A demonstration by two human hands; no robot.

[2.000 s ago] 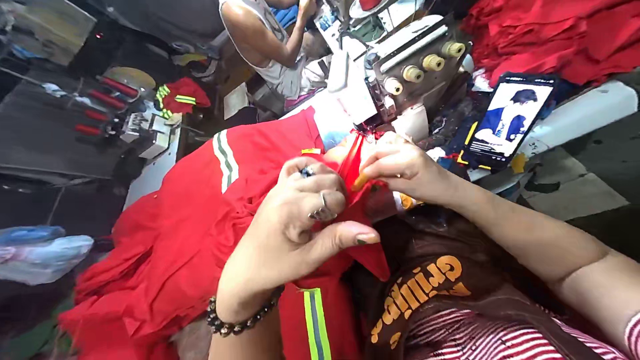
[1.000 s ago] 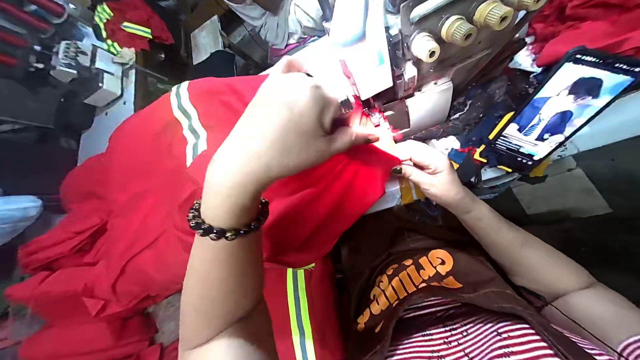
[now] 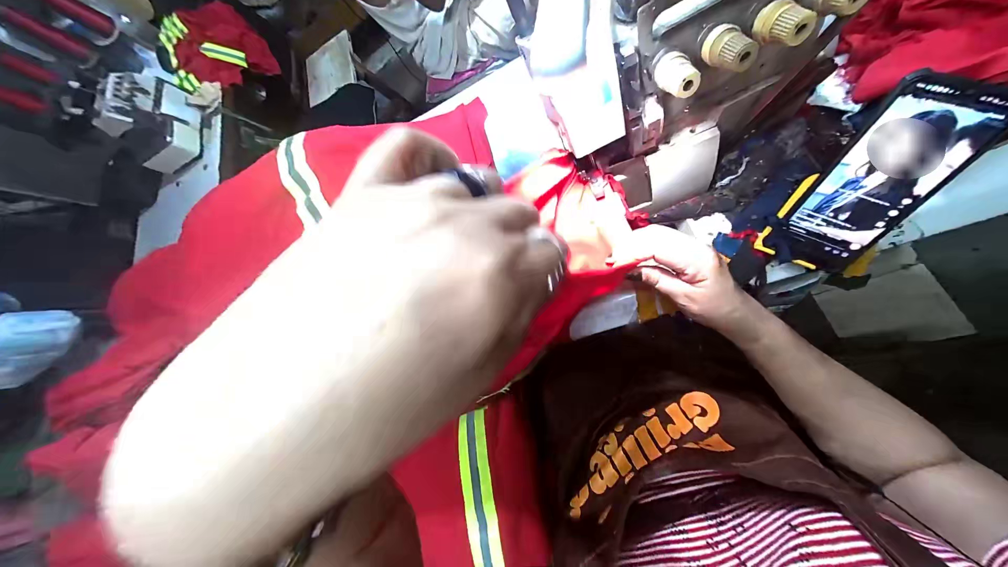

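Observation:
Red fabric with reflective striping (image 3: 228, 213) spreads over the left of the table and down to my lap. My left hand (image 3: 465, 244), blurred, lies over this fabric left of the sewing machine's needle area; its fingertips are hidden, so its hold is unclear. My right hand (image 3: 685, 272) pinches the fabric's edge between thumb and fingers, just right of and below the needle area. The industrial sewing machine (image 3: 709, 87), with several cream tension knobs, stands at the top. Fabric lies bunched and brightly lit under its presser foot (image 3: 587, 173).
A phone (image 3: 890, 173) showing a video leans at the right, beside more red cloth (image 3: 929, 39). Another machine (image 3: 150, 118) with red thread spools stands at the upper left, near a folded red garment (image 3: 220, 47). A plastic bag (image 3: 35, 342) lies at the left edge.
Two seconds ago both hands held the red fabric up close together in front of the machine; now they are apart, with the fabric at the needle area. The view has moved nearer the machine.

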